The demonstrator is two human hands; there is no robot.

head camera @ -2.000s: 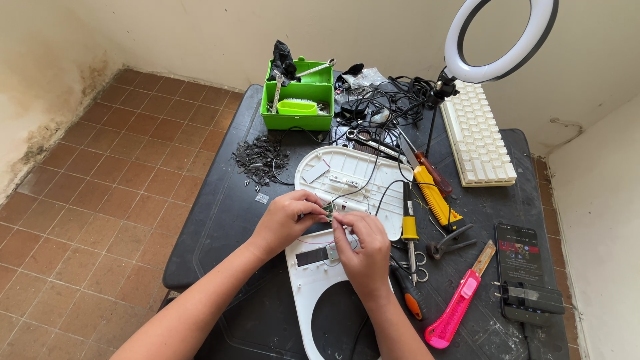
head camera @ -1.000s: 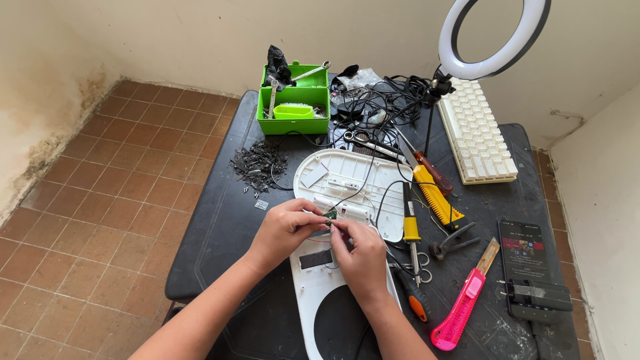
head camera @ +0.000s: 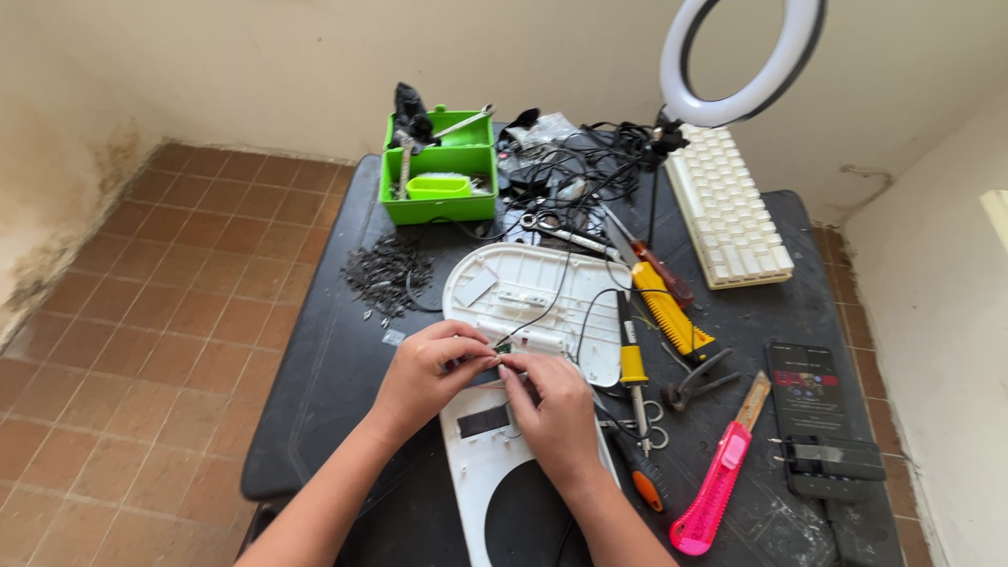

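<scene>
A small green circuit board (head camera: 504,349) with thin wires sits between the fingertips of my left hand (head camera: 433,370) and my right hand (head camera: 551,405). Both hands pinch at its near edge. Beyond them lies a white plastic housing half (head camera: 587,315), ribbed inside, with a black cable crossing it. Under and in front of my hands is a white plastic panel (head camera: 480,465) with a large round opening and a dark rectangular patch. Right of the housing rests a yellow-and-black soldering iron (head camera: 631,362). What exactly each fingertip grips is partly hidden.
A green toolbox (head camera: 441,209), tangled black cables (head camera: 606,157) and a white keyboard (head camera: 728,205) stand at the back. Black scraps (head camera: 390,272) lie left. At right are a yellow cutter (head camera: 665,307), pincers (head camera: 681,391), a pink cutter (head camera: 717,488), a phone (head camera: 807,394) and a ring light (head camera: 677,79).
Both hands stay together at the small circuit board, with only slight shifts of the fingers. The tools and housing parts have not plainly moved.
</scene>
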